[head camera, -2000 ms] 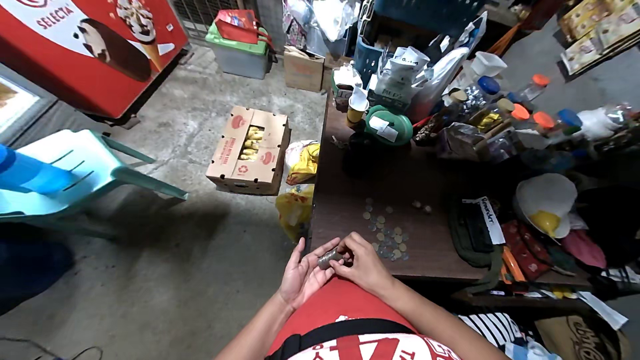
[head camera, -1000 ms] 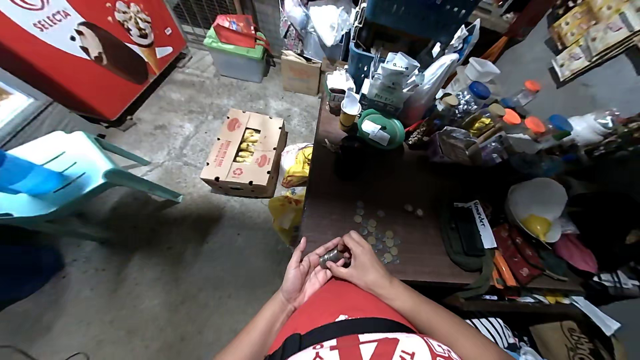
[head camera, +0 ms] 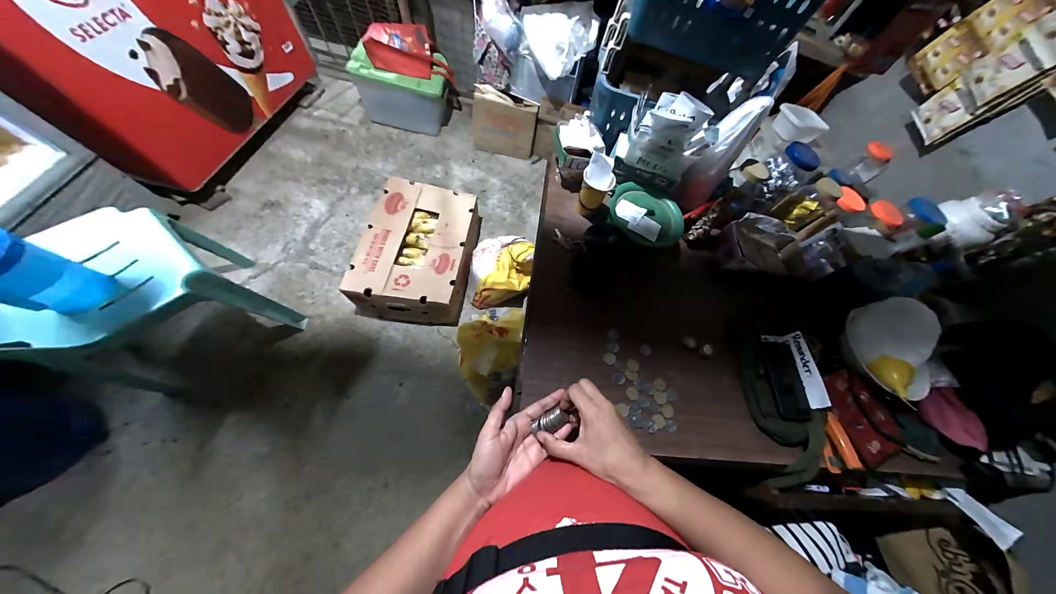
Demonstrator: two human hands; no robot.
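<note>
My left hand (head camera: 505, 452) lies palm up over my lap, with a stack of coins (head camera: 551, 421) resting across its fingers. My right hand (head camera: 596, 431) closes its thumb and fingers on the stack's right end. Loose coins (head camera: 643, 394), silver and brass coloured, are spread on the dark brown table (head camera: 569, 355) just right of my hands. A little farther back on the tabletop are a few more coins (head camera: 698, 346).
A green round container (head camera: 646, 216), a yellow cup (head camera: 594, 191) and lidded jars stand along the table's back. A dark green bag (head camera: 771, 396) lies at right. On the floor are a cardboard box (head camera: 375, 268) and plastic bags (head camera: 491, 346); a light-green plastic chair (head camera: 177, 268) stands left.
</note>
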